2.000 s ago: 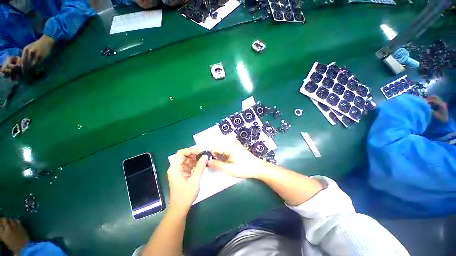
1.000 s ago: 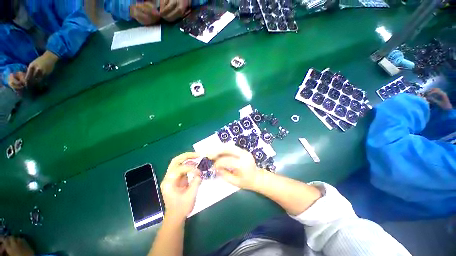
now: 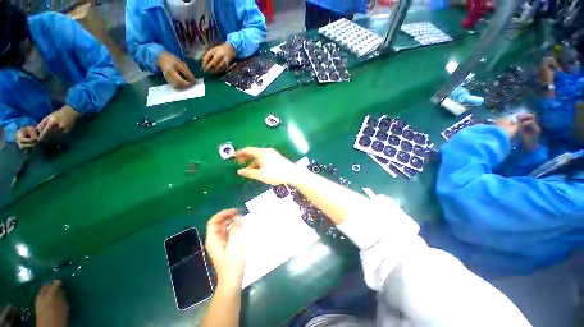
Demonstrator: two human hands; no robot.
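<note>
My right hand [image 3: 264,166] reaches over the green belt, its thumb and fingers apart with nothing visible between them. Its fingertips are just right of a small silver-white square piece [image 3: 227,151]. My left hand [image 3: 225,241] is half curled over the left edge of the white work sheet [image 3: 278,237]; whether it holds something small is hidden. Black rounded modules [image 3: 282,191] lie at the sheet's upper right, partly covered by my right forearm. A small blurred dark spot [image 3: 192,167] shows on the belt left of my right hand.
A smartphone [image 3: 189,268] lies left of my left hand. Another silver-white piece [image 3: 272,121] is on the belt. Stacked sheets of black modules [image 3: 394,144] and a small ring [image 3: 356,168] lie to the right. People in blue smocks sit across the belt and at right.
My hands were together over the sheet, around a dark part. Now they are apart, the right one over the belt. The camera view has tilted up, and the belt pieces have shifted left.
</note>
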